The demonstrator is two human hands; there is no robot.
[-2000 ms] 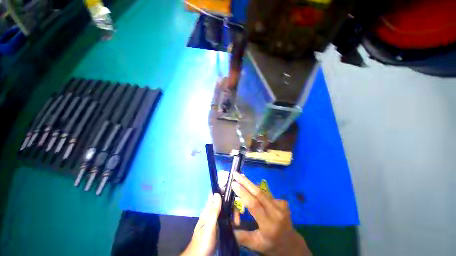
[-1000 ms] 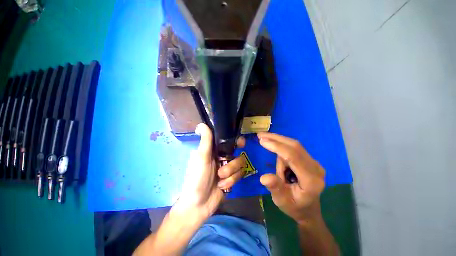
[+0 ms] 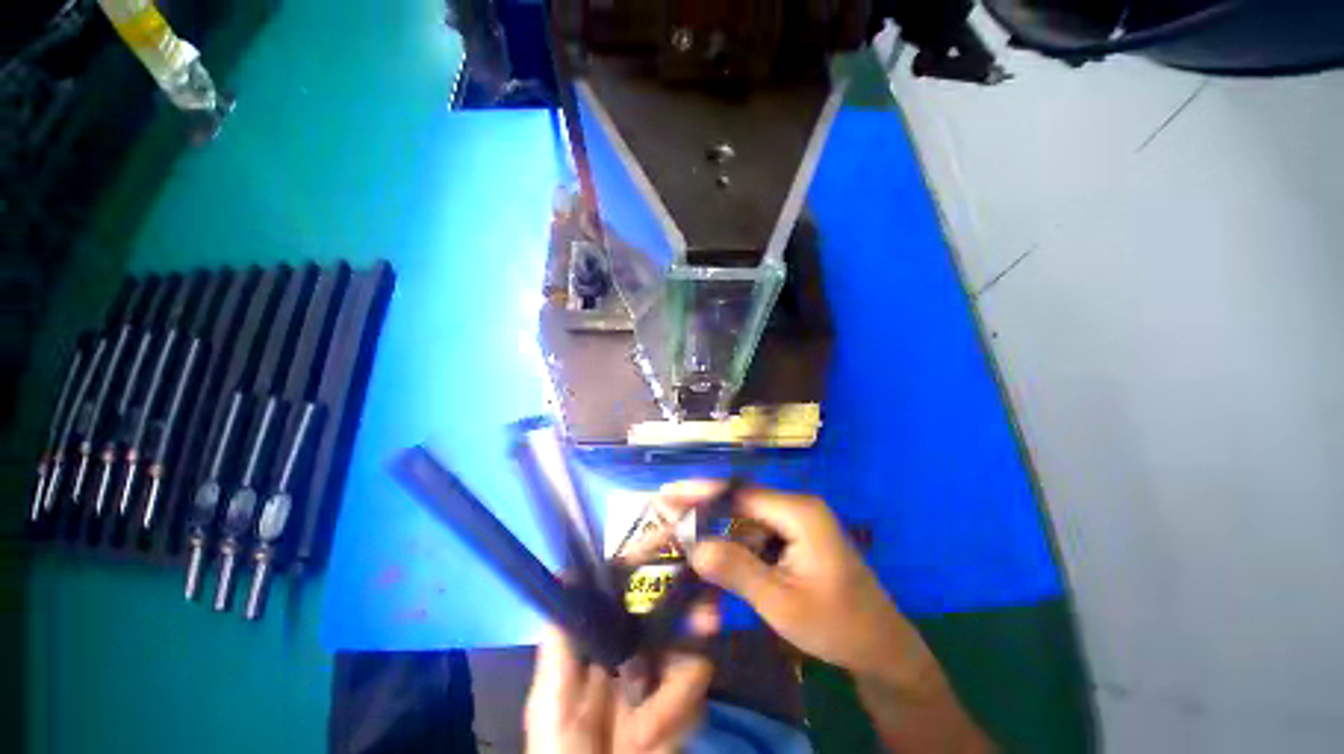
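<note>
A black tripod unit is held in front of the press base, blurred, with its legs spread and pointing up and left. My left hand grips it at the hub, low in the view. My right hand is at the unit's right side, fingers bent around a small dark part at a leg; the part is mostly hidden by the fingers. The bench press stands ahead with its clear guard over the metal base. A yellow strip lies along the base's front edge.
A black slotted tray at left holds several black sticks with silvery tips. Warning labels are on the front edge of the blue table. A bottle-like item lies upper left. Grey floor at right.
The unit has come out from under the press guard towards me, its legs now tilted left. My right hand has moved left and up to the unit. More of the press and tray shows.
</note>
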